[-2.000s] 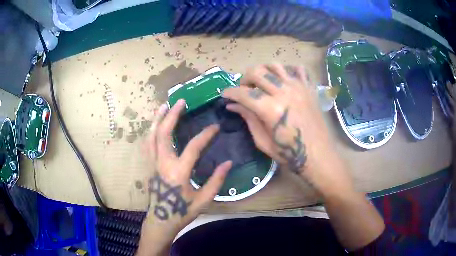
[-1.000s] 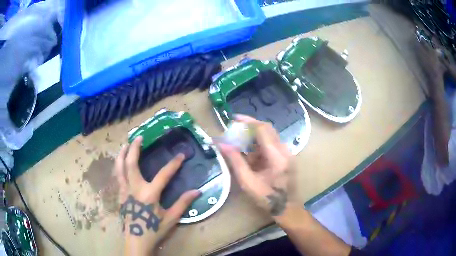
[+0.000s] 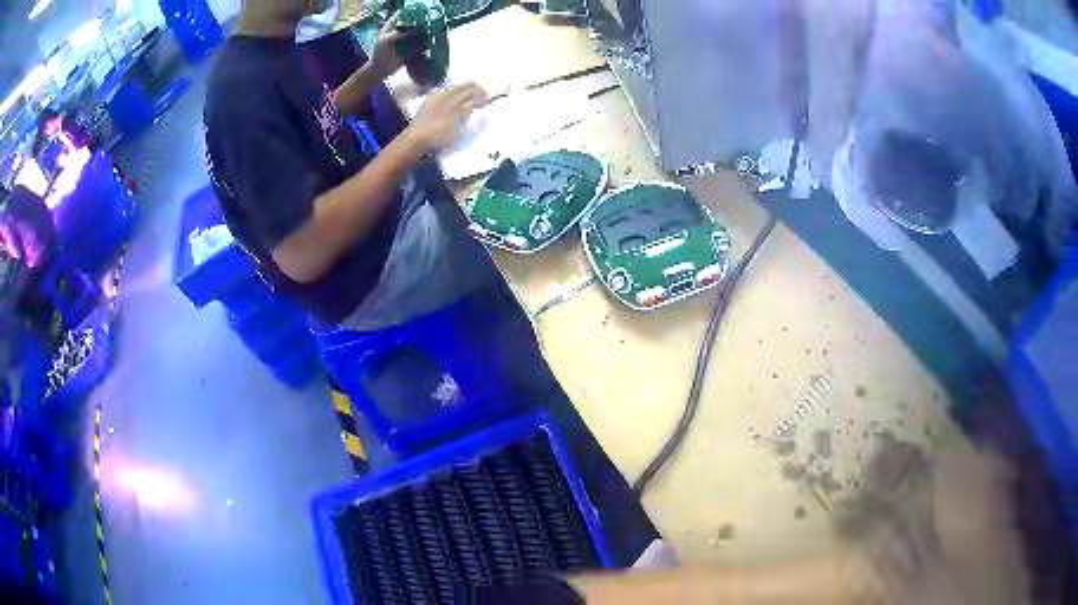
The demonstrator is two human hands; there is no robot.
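Note:
Two green housings lie near each other on the cardboard-covered bench. The nearer housing (image 3: 657,246) has its bright details facing me and a dark recess behind. The other housing (image 3: 538,201) is just left of it, near the bench edge. A bare forearm of mine (image 3: 780,587), apparently the left, crosses the bottom edge towards the right. Its hand is blurred or cut off at the lower right, so its grip cannot be told. My right hand is not in view.
A seated person (image 3: 302,177) at the left holds a green housing (image 3: 422,41). A blue crate of ribbed black inserts (image 3: 473,520) stands beside the bench. A black cable (image 3: 707,355) crosses the cardboard (image 3: 828,319). Another person in pale clothing (image 3: 981,118) is across the bench.
The view has swung far to the left. The housing, the bottle and my right hand have left the picture. The seated person and the insert crate have come into view.

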